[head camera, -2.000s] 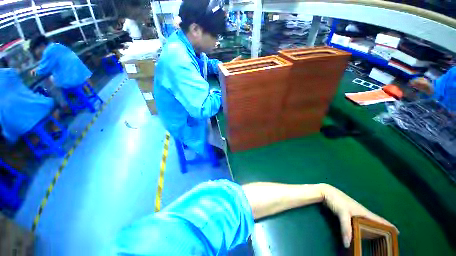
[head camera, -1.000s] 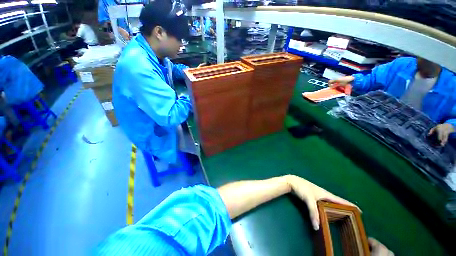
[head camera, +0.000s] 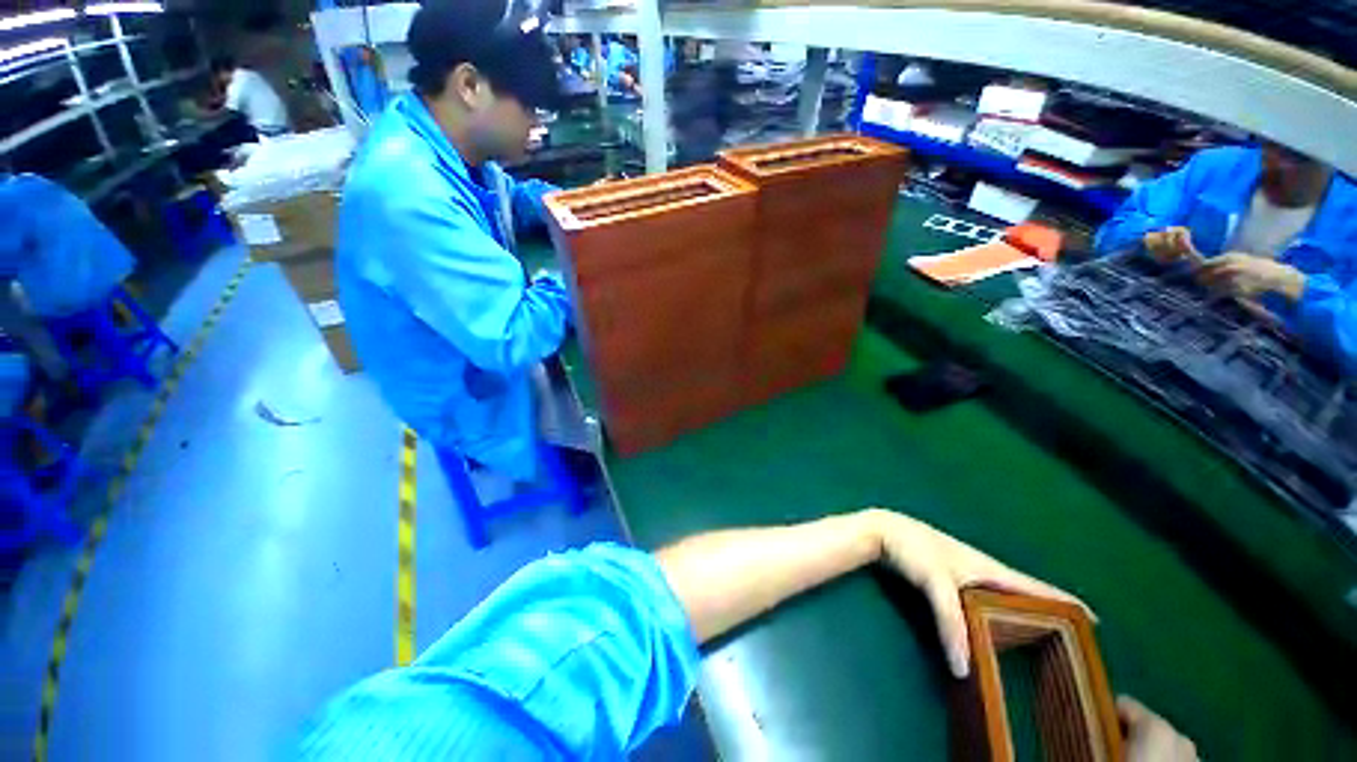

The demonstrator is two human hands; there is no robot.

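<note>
A stack of empty orange-brown frames stands on the green bench at the lower right, its hollow centre facing up, its lower part cut off by the picture's edge. My left hand is round its far left side, thumb on the left face and fingers along the far side. My right hand is at the stack's near right side; only some fingers show, and the rest is cut off by the edge.
Two tall frame stacks stand on the green bench. A small black item lies right of them. Plastic-wrapped black parts and an orange-red sheet lie across the bench. A person sits at left, another opposite.
The view has turned right, so the tall stacks sit further left. My right fingers have come into view at the frame stack. The person opposite now has both hands together over the wrapped parts.
</note>
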